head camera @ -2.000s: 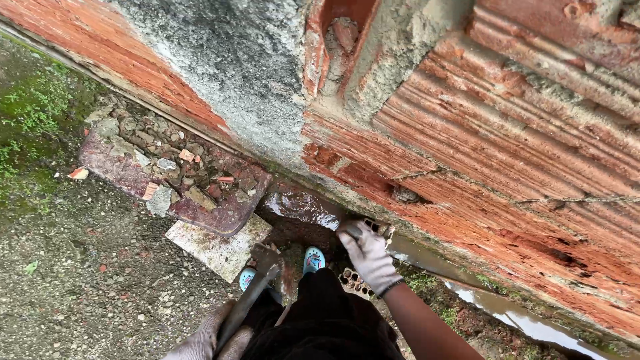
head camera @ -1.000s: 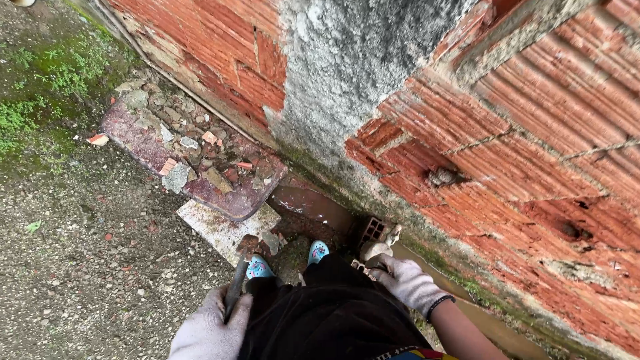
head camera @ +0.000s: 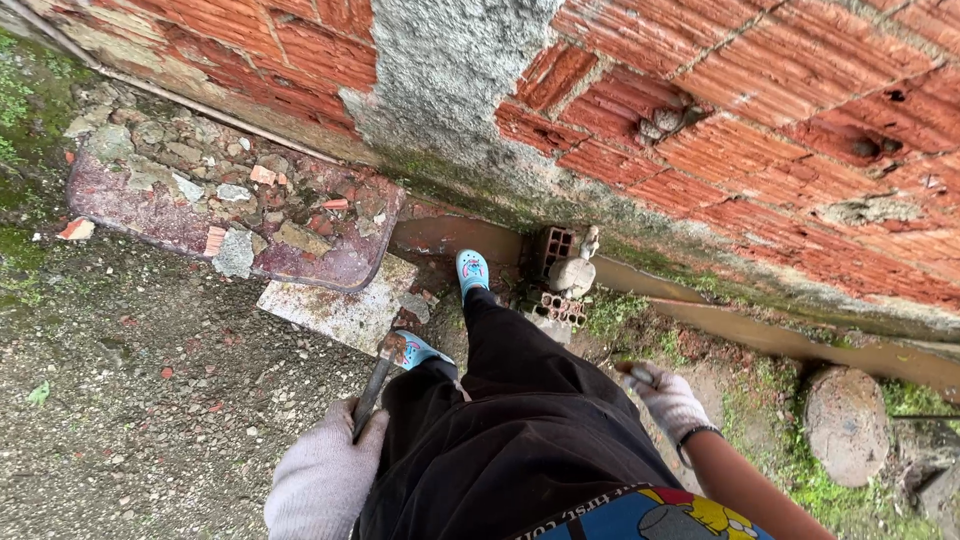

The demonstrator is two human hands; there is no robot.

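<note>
My left hand (head camera: 326, 469), in a pale knit glove, grips the dark handle of a hammer (head camera: 371, 390). The hammer's rusty head is over my left clog. My right hand (head camera: 669, 401), also gloved and with a dark band at the wrist, is closed around a short, narrow tool (head camera: 637, 371); its exact kind cannot be told. It is beside my right thigh, apart from the hollow clay bricks (head camera: 556, 251) at the wall's foot. A pale lump (head camera: 572, 276) rests on those bricks. The wall of ribbed red bricks (head camera: 735, 157) has broken spots and a grey rendered strip (head camera: 457, 82).
A dark red slab (head camera: 142, 217) bearing mortar and brick rubble lies over a speckled pale tile (head camera: 337, 307). Muddy water fills a channel (head camera: 772, 330) along the wall. My light blue clogs (head camera: 472, 271) are near it. A round, mud-covered disc (head camera: 847, 427) lies at the right.
My right hand has moved away from the hollow bricks and back beside my thigh. The hammer stays in my left hand. The view has shifted, showing more ground at the right.
</note>
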